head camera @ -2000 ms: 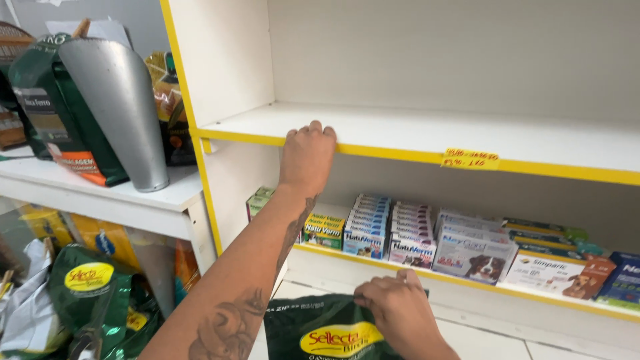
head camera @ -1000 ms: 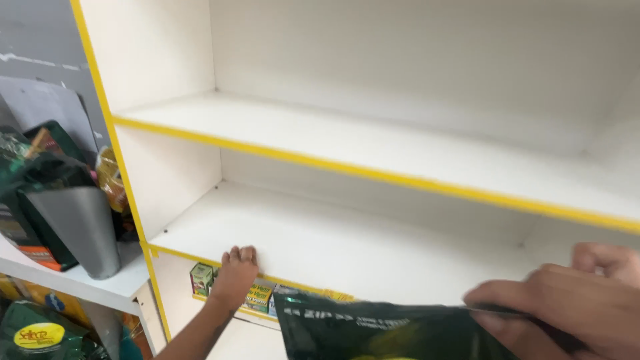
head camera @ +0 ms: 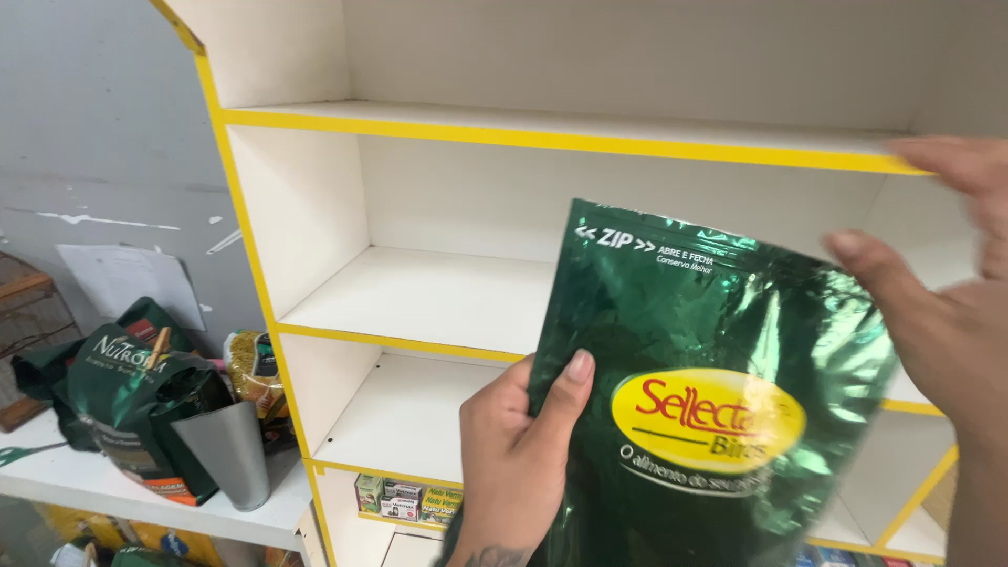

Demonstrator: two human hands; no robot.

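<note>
A green glossy zip pouch of Sellecta bird food (head camera: 669, 331) is held up in front of the shelving, its yellow oval logo facing me. My left hand (head camera: 524, 449) grips the pouch's left edge, thumb on the front face. At the upper right corner of the pouch is my right hand (head camera: 937, 260), blurred, its fingers spread and the thumb at or near the top edge; whether it touches cannot be told. Behind the pouch stands the white shelving unit (head camera: 441, 287) with yellow edging. The lower end of the pouch runs out of view.
On a white counter (head camera: 79, 480) at left stand a green Nutrópica bag (head camera: 118, 402), a grey metal scoop (head camera: 228, 457) and a yellow packet (head camera: 256, 370). Small medicine boxes (head camera: 402, 504) line a low shelf. Papers (head camera: 130, 279) lean on the grey wall, beside a wooden-framed cage (head camera: 27, 339).
My left hand has left the shelf edge and now grips the pouch. The pouch has come up into fuller view. My right hand's fingers have spread at its corner. The view has tilted up.
</note>
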